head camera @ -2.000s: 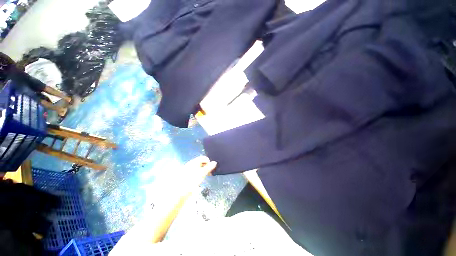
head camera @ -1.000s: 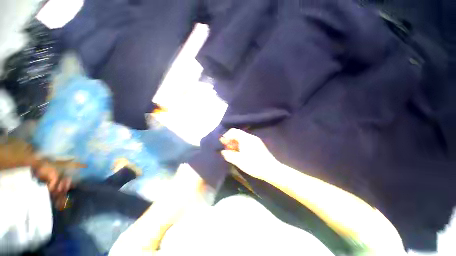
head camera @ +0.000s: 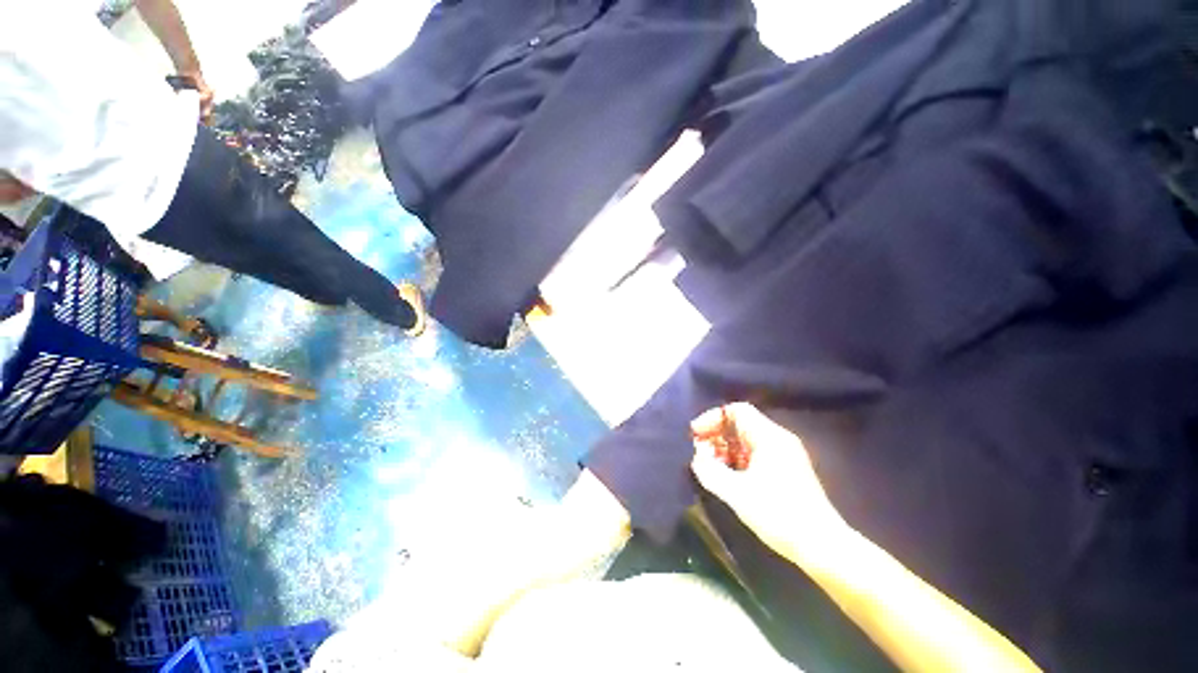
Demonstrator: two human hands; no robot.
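A navy jacket (head camera: 946, 394) lies spread over the right side, its lower corner hanging off the white table (head camera: 631, 348). My left hand (head camera: 598, 519), washed out by glare, holds the jacket's corner at the bottom centre; its fingertips are hard to make out. My right hand (head camera: 769, 480) is above the jacket just right of that corner, fingers curled around a small reddish thing (head camera: 738, 447), perhaps a tool, mostly hidden in the grip. A sleeve (head camera: 775, 197) lies across the jacket's upper part.
Another dark jacket (head camera: 526, 145) lies at the top centre, overhanging the table. A person in a white top and dark trousers (head camera: 263, 224) is at the upper left. Blue crates (head camera: 66, 342) and a wooden stool (head camera: 223, 368) stand left on the blue floor (head camera: 355, 434).
My right hand has come into view over the jacket. My left hand has moved slightly right and down, drawing the corner along. The person has appeared at the left. The view swung and returned.
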